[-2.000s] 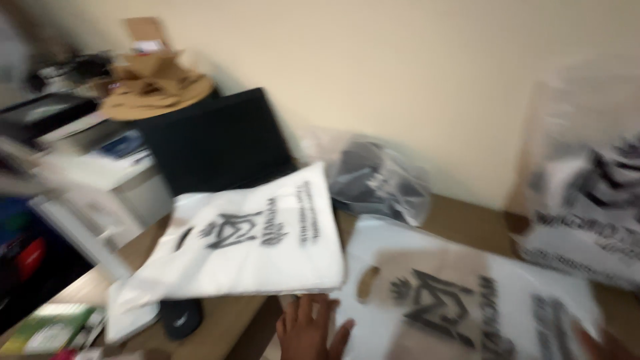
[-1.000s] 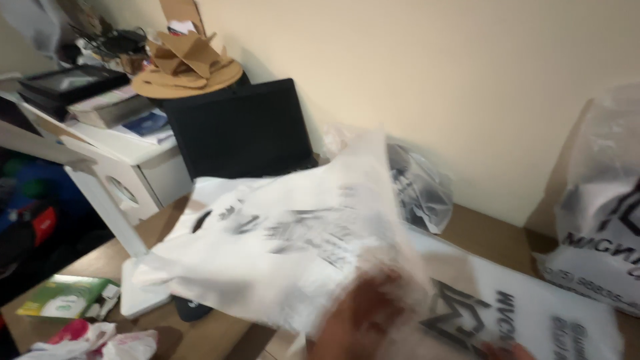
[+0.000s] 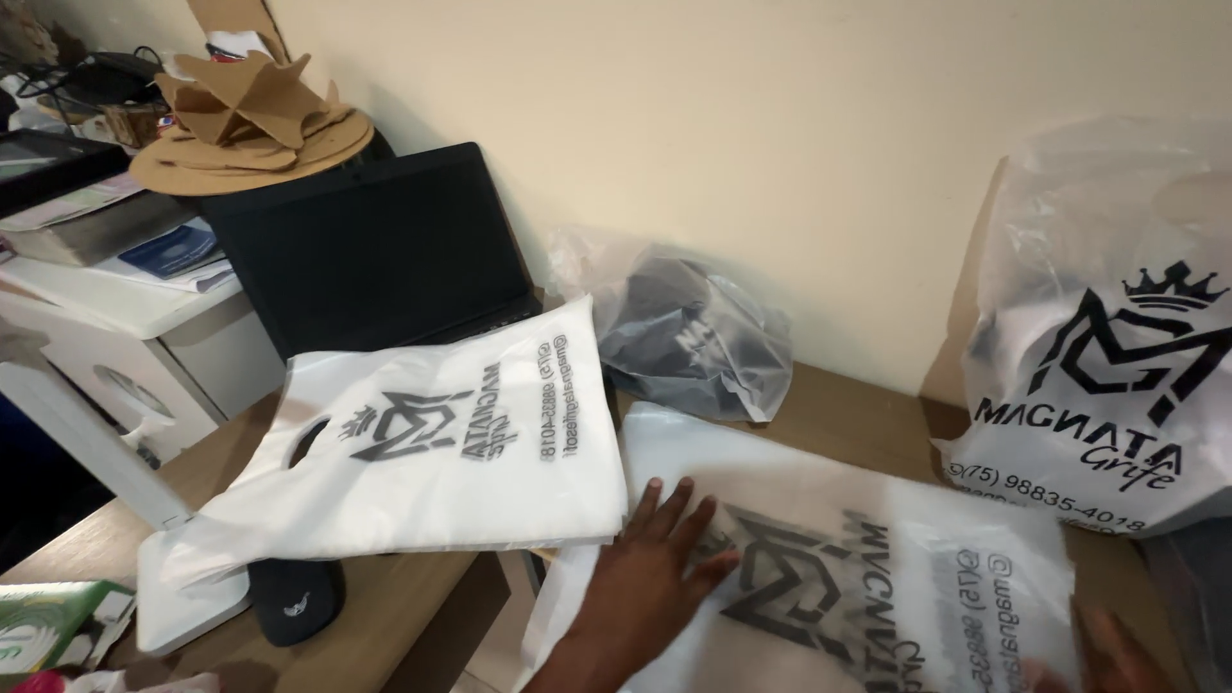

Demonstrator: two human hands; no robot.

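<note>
My left hand [image 3: 650, 577] lies with spread fingers on the left part of a printed translucent plastic bag [image 3: 934, 549], which is spread flat near the table's edge. At the bag's right end is my right hand [image 3: 1107, 645], blurred and cut by the frame's lower edge; its grip is unclear. Left of my left hand, a stack of white printed plastic bags [image 3: 520, 462] with die-cut handles rests over the front of an open laptop [image 3: 375, 250]. Dark contents show inside a clear plastic bag [image 3: 693, 327] by the wall. A filled printed bag [image 3: 1088, 318] stands at the right.
A white stand [image 3: 188, 597] and a black computer mouse [image 3: 296, 597] sit at the left front, beside a green box [image 3: 58, 621]. Cardboard pieces [image 3: 255, 125] are behind the laptop. A white cabinet [image 3: 164, 327] with papers and books on it stands further left.
One second ago a white bag was lifted and blurred over the stack by my left hand; now the stack lies flatter and my left hand rests on the translucent bag.
</note>
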